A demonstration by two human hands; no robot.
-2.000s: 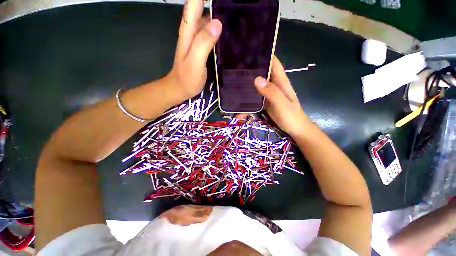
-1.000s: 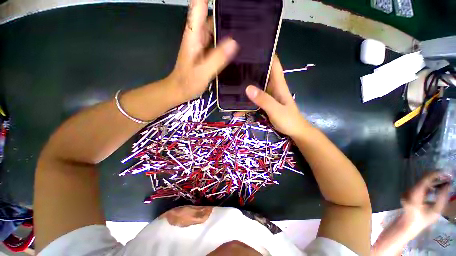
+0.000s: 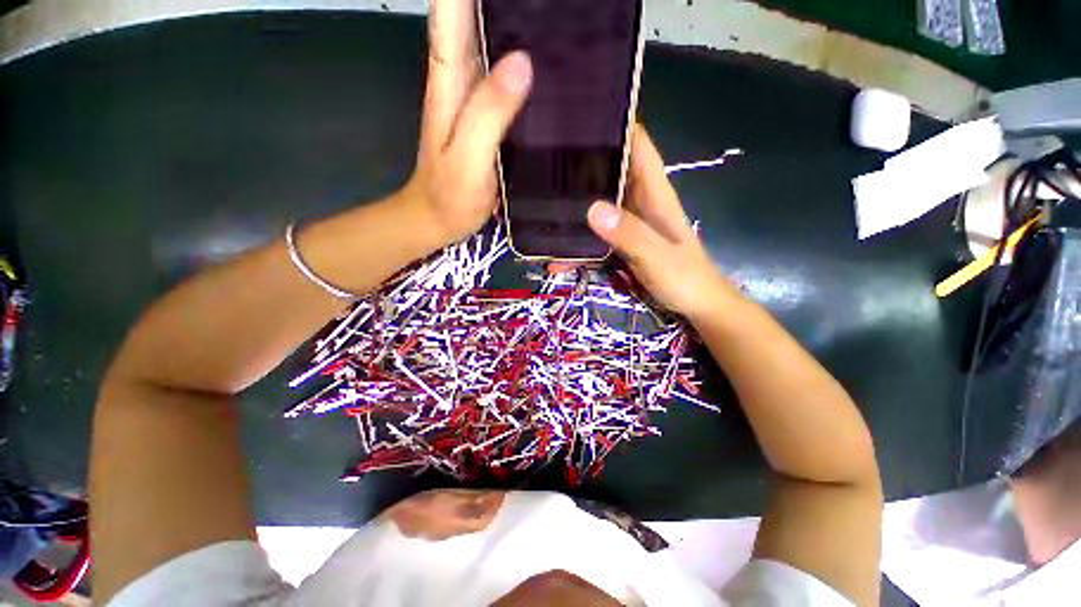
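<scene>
A large smartphone (image 3: pixel 563 142) with a dark screen and pale gold rim is held upright in both hands, its top cut off by the upper edge. My left hand (image 3: pixel 468 131) holds its left side, the thumb over the screen. My right hand (image 3: pixel 658 237) holds its lower right side, the thumb near the bottom corner and the fingers hidden behind it. A tangled pile of thin red-and-white parts (image 3: pixel 510 368) lies on the dark mat below the phone and between my forearms.
One thin white part (image 3: pixel 702 163) lies apart. At right are a white rounded block (image 3: pixel 881 120), white paper strips (image 3: pixel 931 178), a yellow-handled tool (image 3: pixel 990 257), black cables (image 3: pixel 1043 187) and clear plastic (image 3: pixel 1049 368). A whitish rail (image 3: pixel 759 37) bounds the mat. Another person's arm (image 3: pixel 1053 504) shows at lower right.
The smartphone has shifted slightly left, and my left thumb has moved up. The small keypad phone at right, seen two seconds ago, is gone. The neighbour's hand reached in and moved back right.
</scene>
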